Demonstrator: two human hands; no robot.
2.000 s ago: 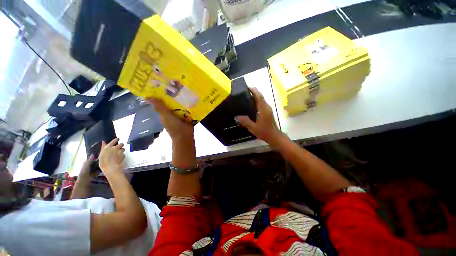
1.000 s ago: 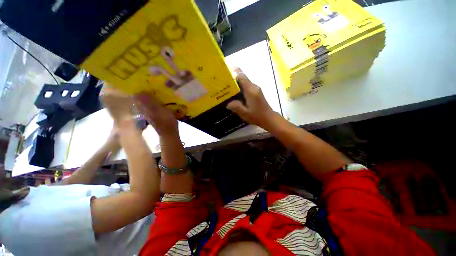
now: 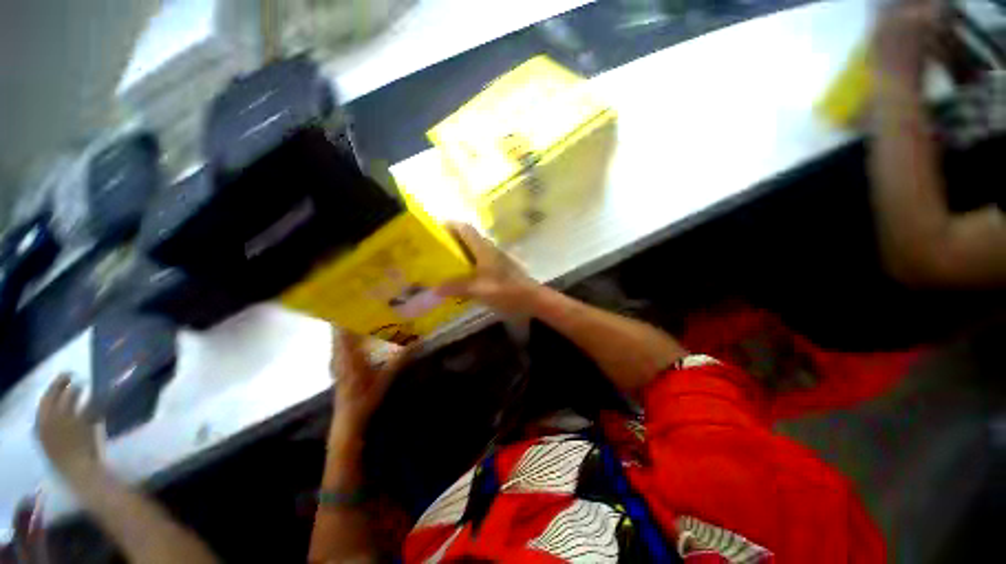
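A black gift box with a yellow sleeve around its right end is held in front of me, tilted. The black part sticks out to the upper left. My right hand grips the sleeve's right end. My left hand is under the sleeve's lower edge, blurred, its fingers partly hidden. A stack of flat yellow sleeves stands on the table just beyond the box.
The white table has a dark strip along it. Dark boxes or blanks lie left. A co-worker's hand is at lower left. Another person's arm and something yellow are at upper right.
The view has swung to the right and blurred. The black box shows less beyond the sleeve's right end. My right hand has moved from the black box onto the sleeve's end.
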